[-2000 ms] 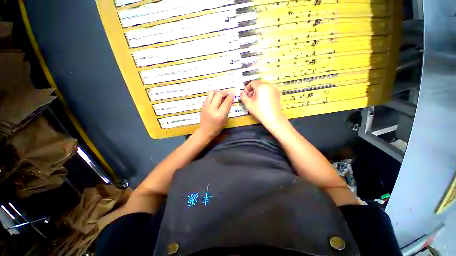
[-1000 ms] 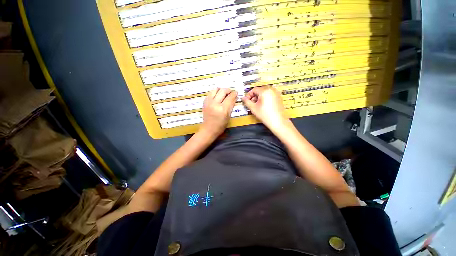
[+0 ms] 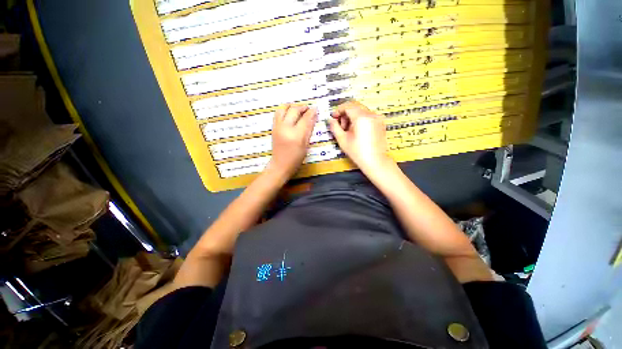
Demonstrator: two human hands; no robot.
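Observation:
The yellow sewing template (image 3: pixel 477 82) lies in front of me, with its top cut off by the picture edge. White strips (image 3: pixel 232 80) lie side by side in the slots of its left half, and black stains mark their right ends. My left hand (image 3: pixel 293 133) rests on the lower strips with its fingers bent. My right hand (image 3: pixel 359 131) is just right of it, thumb and fingertips pinched together at the right end of a strip. Whether the fingertips grip the strip is too small to tell.
Brown cut pieces (image 3: pixel 51 198) hang and lie at the left, beside metal bars. A yellow line (image 3: pixel 75 116) crosses the dark floor. A silver-grey machine table (image 3: pixel 593 136) stands at the right, with a metal frame (image 3: pixel 505 167) beside it. Clear crinkled plastic (image 3: pixel 472 232) lies below.
Both hands have moved slightly up the template, away from my body, to a strip further from the near edge. The template has not moved.

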